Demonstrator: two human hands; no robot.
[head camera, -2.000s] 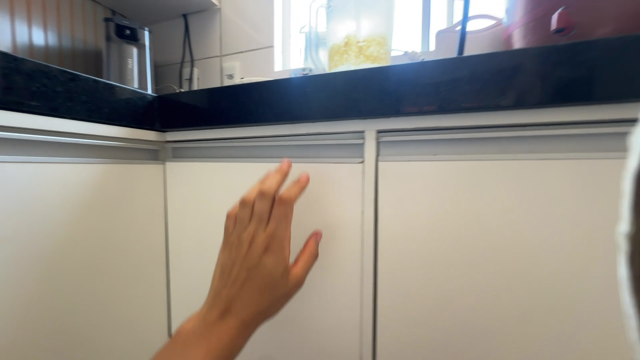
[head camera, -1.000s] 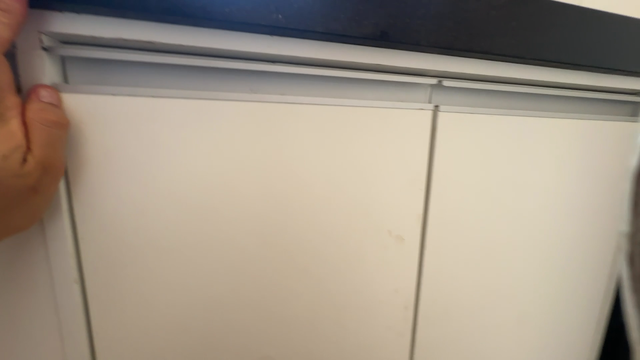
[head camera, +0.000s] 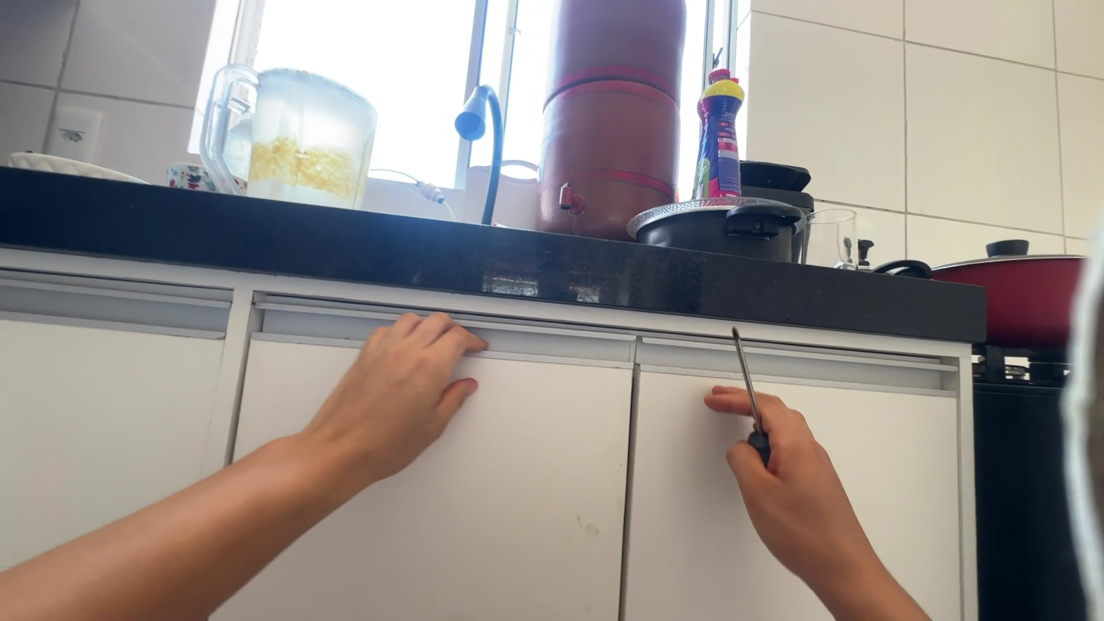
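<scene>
My left hand (head camera: 401, 392) rests at the top edge of a white cabinet door (head camera: 517, 483), its fingertips in the recessed grip strip (head camera: 561, 343) and its thumb apart; nothing shows in it. My right hand (head camera: 780, 466) is shut on a screwdriver (head camera: 747, 379) with a dark handle and a thin metal shaft that points up. That hand is before the narrower door (head camera: 888, 483) to the right, and the screwdriver's tip is near the cabinet frame under the countertop. Both doors are closed.
Above runs a black stone countertop (head camera: 414, 250). On it stand a blender jug (head camera: 306, 142), a red water filter (head camera: 612, 129), a dark pot (head camera: 716, 233), a bottle (head camera: 721, 138) and a drinking glass (head camera: 832, 237). A red pan (head camera: 1018, 289) sits on the stove (head camera: 1026, 483) at the right.
The view has shifted widely. My right hand with the screwdriver has come into view. My left hand, at the left edge a second ago, now touches the top of the cabinet door.
</scene>
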